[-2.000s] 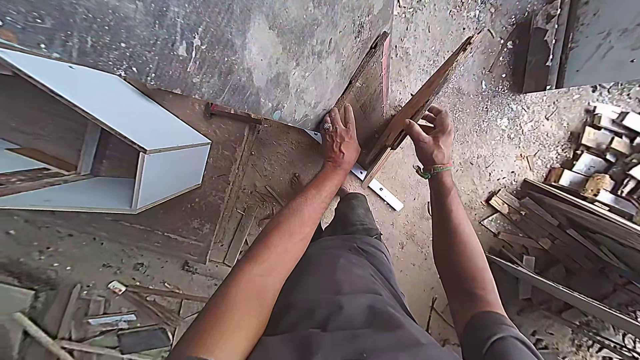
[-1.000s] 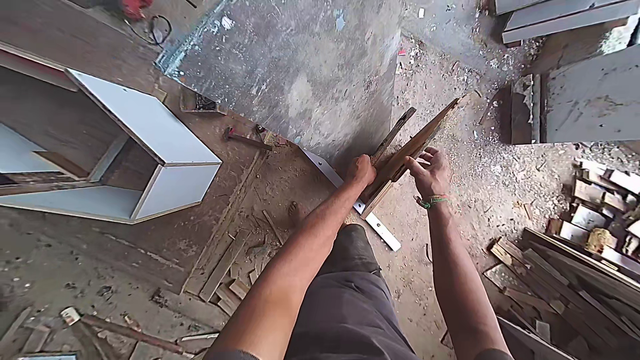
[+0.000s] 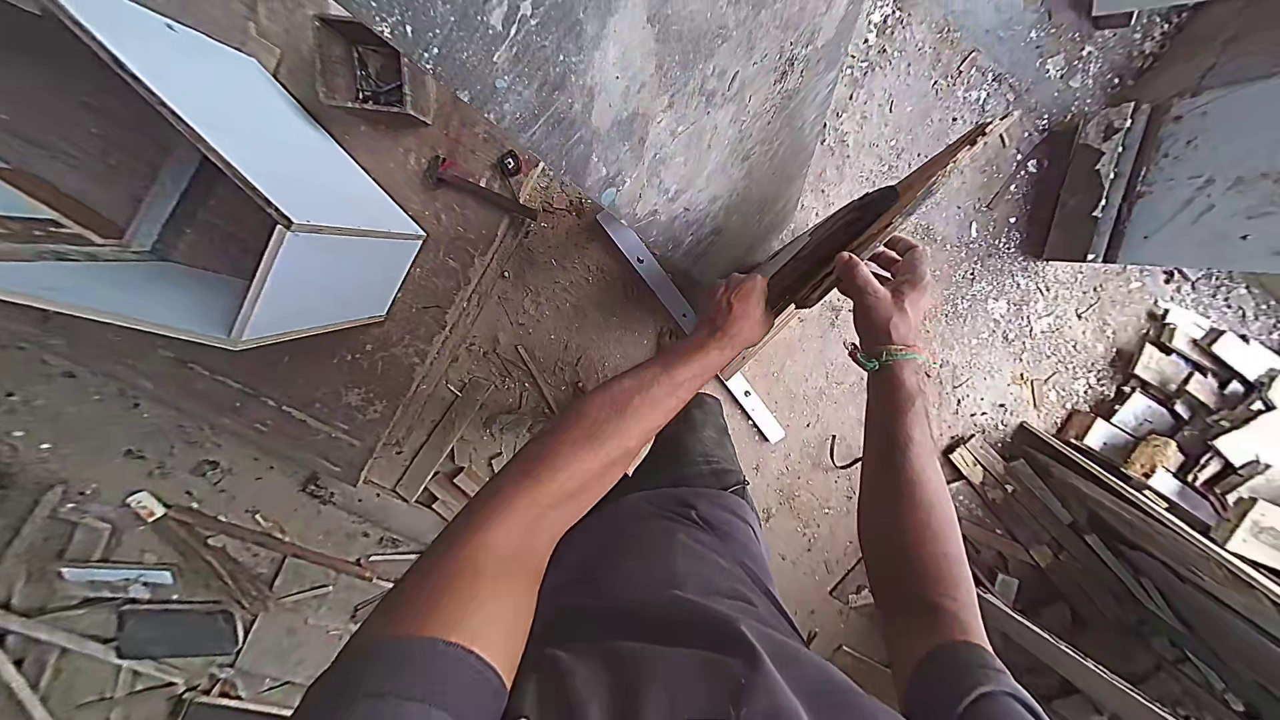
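Note:
My left hand (image 3: 740,312) is closed around the near end of a dark, rough strip of wood (image 3: 835,235). Beside that strip lies a longer, lighter wooden board (image 3: 940,165) with a splintered far end. My right hand (image 3: 888,290), a green and red cord at its wrist, touches the edge of the wood with thumb and fingers; how firmly it grips is hard to tell. Below the wood, a flat white metal strip with holes (image 3: 755,405) runs at a slant across the floor, its middle hidden by my left hand and the board.
A white-faced cabinet frame (image 3: 335,275) stands at left, near a hammer (image 3: 480,190) and a small wooden box (image 3: 415,100). A large grey sheet (image 3: 640,100) lies ahead. Wood offcuts (image 3: 1140,420) are piled at right, with scraps (image 3: 270,540) at lower left.
The dark strip and the lighter board, spread apart in a V two seconds ago, now lie close together. My left hand has stayed at their near end. The view has shifted.

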